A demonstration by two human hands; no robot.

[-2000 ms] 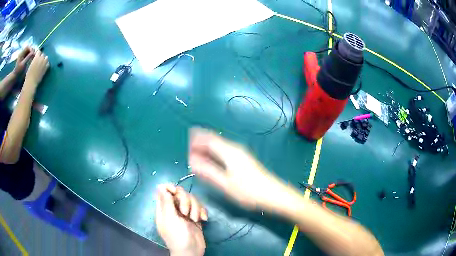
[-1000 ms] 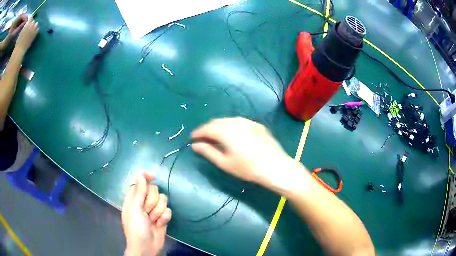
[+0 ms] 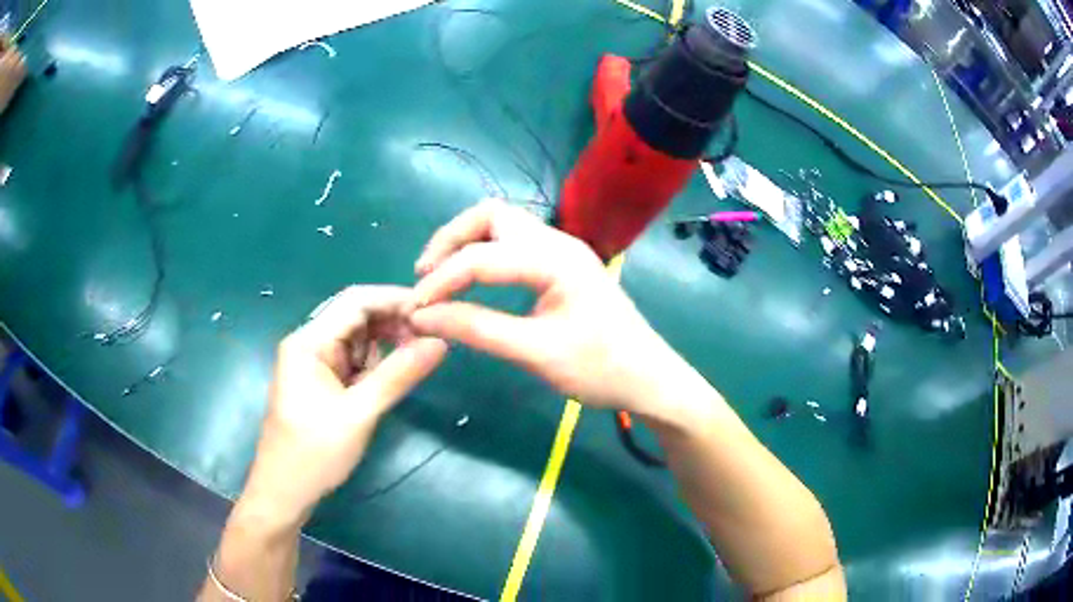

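My left hand (image 3: pixel 335 382) and my right hand (image 3: pixel 553 312) meet at the fingertips left of the heat gun. Both pinch something very small that looks like a thin wire end; the fingers mostly hide it. A thin black wire (image 3: pixel 412 470) lies on the bench below the hands. The scissors' orange and black handle (image 3: pixel 626 426) shows partly beside my right forearm, which hides the rest.
The red heat gun (image 3: pixel 630 176) stands beyond my right hand. Black bundled cable (image 3: pixel 147 124) lies left, a white sheet (image 3: pixel 288 26) at the back. At right are black plastic parts (image 3: pixel 720 247), a pink stick (image 3: pixel 733 216) and a black cable pile (image 3: pixel 894 271).
My left hand has moved up and my right hand slightly left, so their fingertips now meet. The view has shifted, moving the bench things left and up. My right forearm now covers more of the scissors.
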